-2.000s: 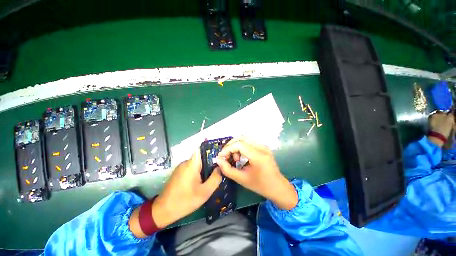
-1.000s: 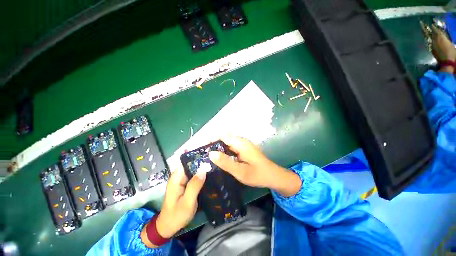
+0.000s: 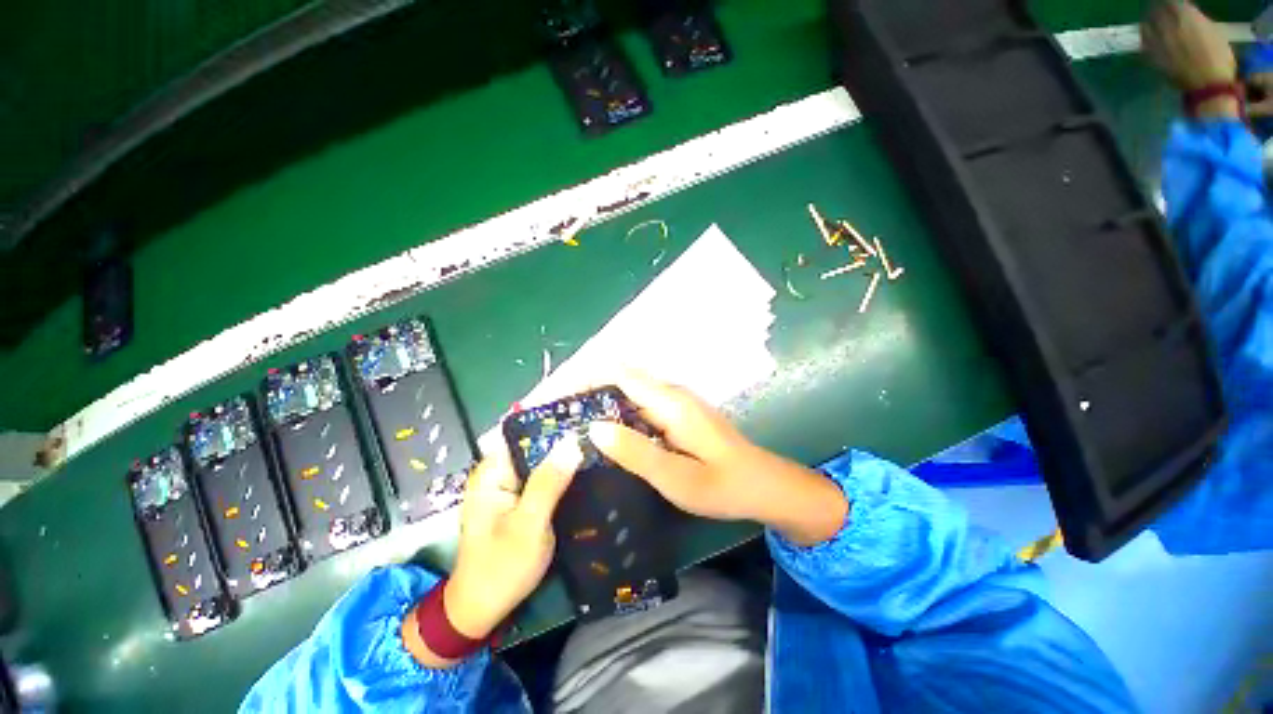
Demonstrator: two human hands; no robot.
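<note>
An open black phone body (image 3: 609, 537) is held between my two hands near the bench's front edge, with its circuit board end away from me. My left hand (image 3: 505, 537) grips its left side, with the thumb on the board area. My right hand (image 3: 698, 453) grips the upper right side, with its thumb also on the board. The two thumb tips are close together over the lower part of the board (image 3: 559, 416). Any small part under the thumbs is hidden. A dark red band is on my left wrist.
Several open phone bodies (image 3: 328, 467) stand in a row at left. White sheets (image 3: 670, 328) lie slanted behind my hands. Thin gold-orange strips (image 3: 859, 258) lie right of them. A long black divided tray (image 3: 1047, 237) is at right. More phones (image 3: 600, 84) lie beyond the white edge strip. Another person's arm is at far right.
Since two seconds ago, my right fingers have left their pinch over the board, and both thumbs now rest on it. The view has tilted. The neighbouring person's hand has moved up.
</note>
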